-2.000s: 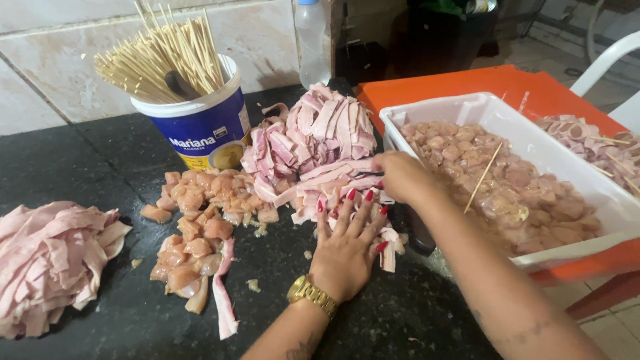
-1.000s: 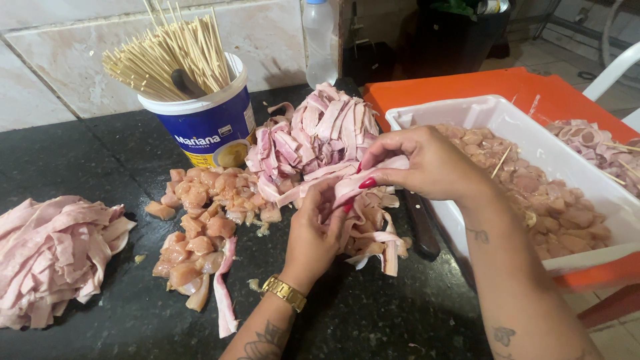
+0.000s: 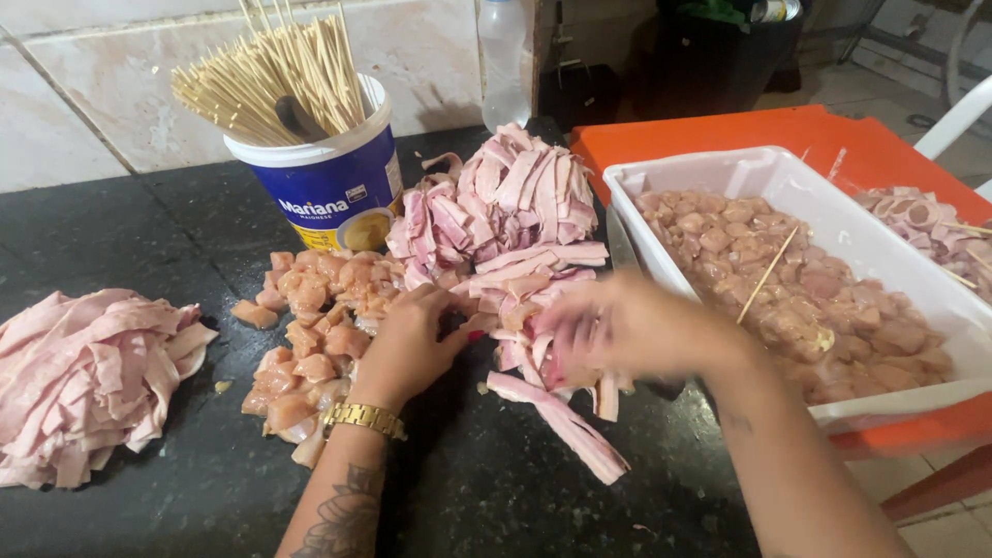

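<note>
My left hand [image 3: 415,341], with a gold watch on its wrist, is between the diced raw chicken [image 3: 310,341] and the pile of bacon strips [image 3: 527,194]. Its fingertips touch the pile's near left side; whether they grip a strip is hidden. My right hand [image 3: 620,325] is blurred over the near strips, beside the white tub, and its fingers are too blurred to read. A loose bacon strip [image 3: 570,426] lies on the black stone counter below it. A knife [image 3: 620,240] lies partly hidden behind my right hand.
A second pile of pale meat strips [image 3: 85,380] lies left. Wooden skewers [image 3: 271,77] stand in a blue mayonnaise bucket [image 3: 318,182]. On the orange table [image 3: 713,128], a white tub [image 3: 868,225] holds chicken pieces [image 3: 783,287] beside more sliced meat [image 3: 914,221]. A clear bottle [image 3: 504,62] stands behind.
One second ago both hands were together, holding a strip above the pile. They have moved apart. A strip now lies at the pile's near edge.
</note>
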